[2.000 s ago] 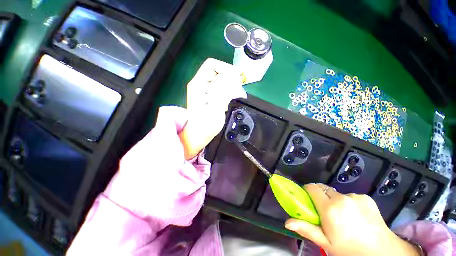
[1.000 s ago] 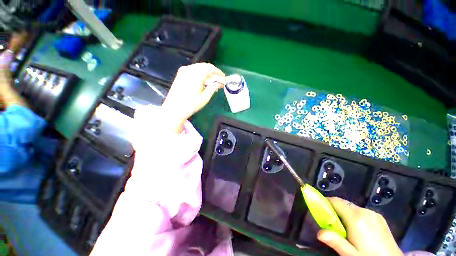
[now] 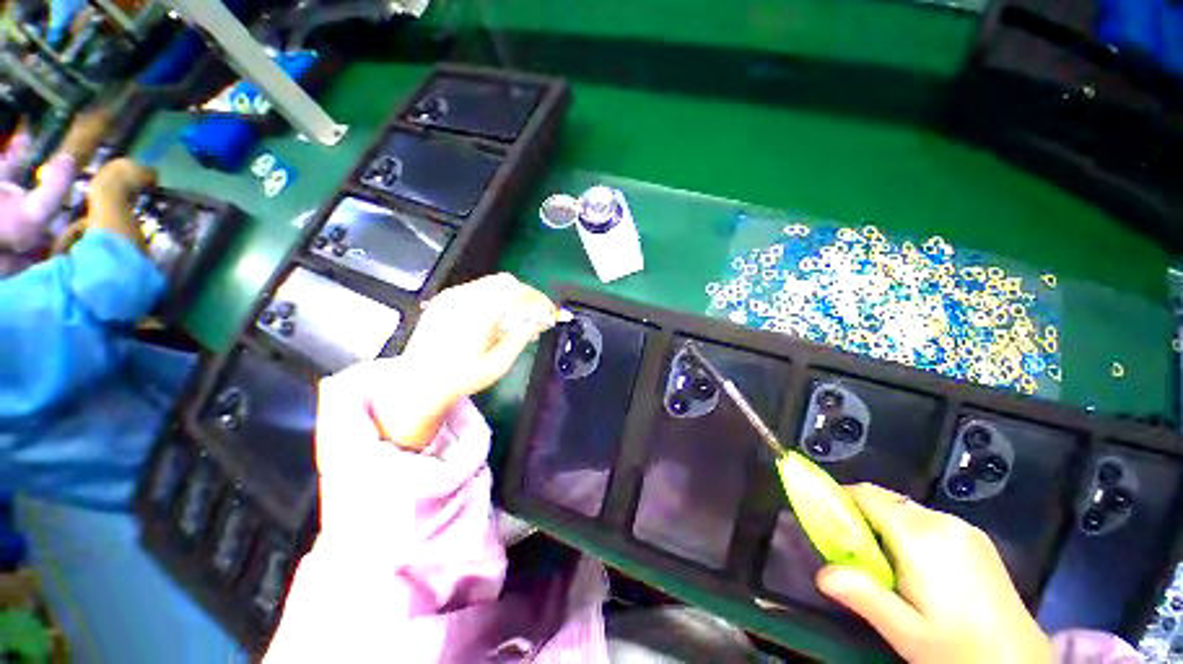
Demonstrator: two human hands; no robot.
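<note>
A black foam tray [image 3: 625, 402] holds several dark phone back covers, each with a rounded camera area at its top end. My left hand [image 3: 474, 335] pinches a small swab [image 3: 561, 315] with a yellowish tip, at the top left corner of the tray, by the first camera area [image 3: 579, 350]. My right hand [image 3: 928, 571] holds the lime-green-handled tool [image 3: 830, 521]. Its thin metal shaft points up left, with the tip over or at the second camera area [image 3: 690, 387]; contact cannot be told. A white solvent bottle [image 3: 612, 247] stands behind the tray with its lid open.
A pile of tiny yellow-white and blue rings [image 3: 895, 305] lies on a clear sheet behind the tray. Stacked trays [image 3: 525, 162] with covers stand at the left. Beyond them are a person's blue sleeve [image 3: 78, 298], a metal bar [image 3: 266, 71] and another person's pink sleeve.
My left hand has moved from the bottle down to the tray's top left corner. The green-handled tool has moved from the first camera area to the second. The view has shifted, showing more at left.
</note>
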